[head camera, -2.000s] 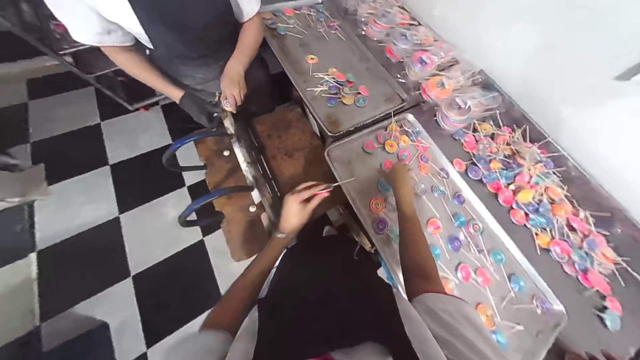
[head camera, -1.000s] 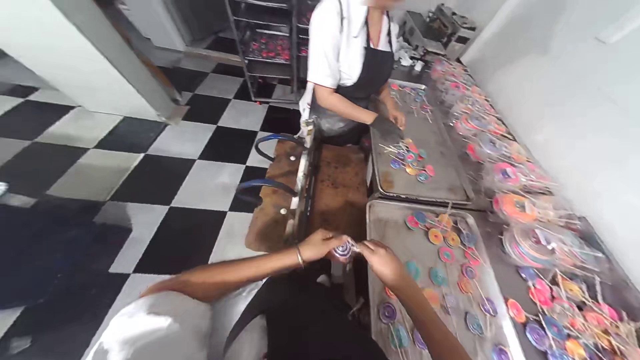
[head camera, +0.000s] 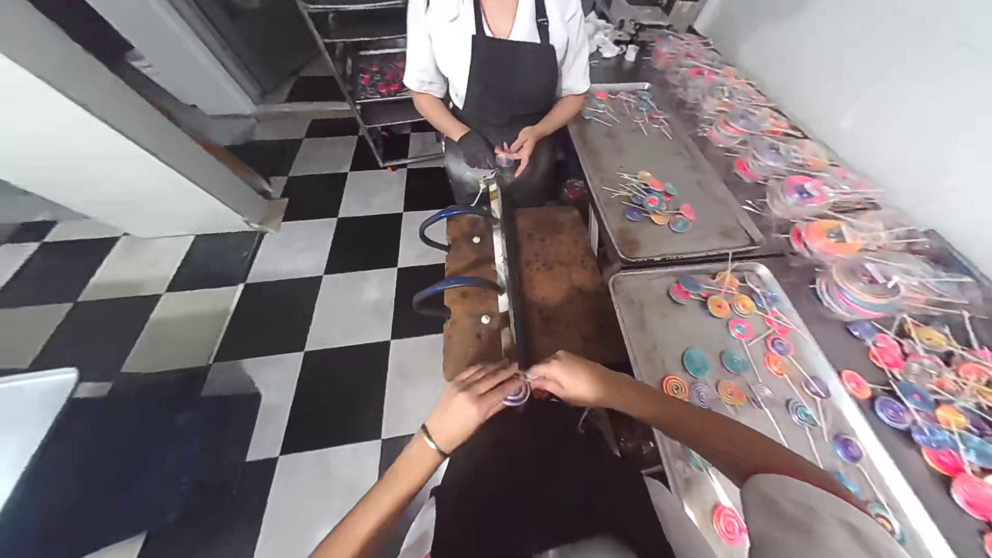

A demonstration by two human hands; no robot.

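Close to my body, a purple and white swirl lollipop (head camera: pixel 517 393) is held between my two hands. My left hand (head camera: pixel 474 403), with a bracelet at its wrist, grips it from the left. My right hand (head camera: pixel 570 378) pinches at its upper right edge; whether it holds wrapper or candy is too small to tell. Just beyond my hands lies the long metal bar (head camera: pixel 502 271) of a device with blue hoses (head camera: pixel 457 283), mounted on a brown board (head camera: pixel 554 271). To the right, a metal tray (head camera: pixel 643 341) bears many spiral lollipops on sticks.
A co-worker in a black apron (head camera: pixel 513 77) faces me, one hand gloved in black, at the bar's far end. A second tray (head camera: pixel 659 194) holds lollipop piles. Wrapped lollipops (head camera: pixel 868 287) and a loose heap (head camera: pixel 930 411) line the wall. A tray rack (head camera: pixel 380 85) stands behind.
Two seconds ago my right hand was over the near tray; both hands are now together at the swirl lollipop. The view has swung up. The co-worker's hands have come together near the bar since one second ago.
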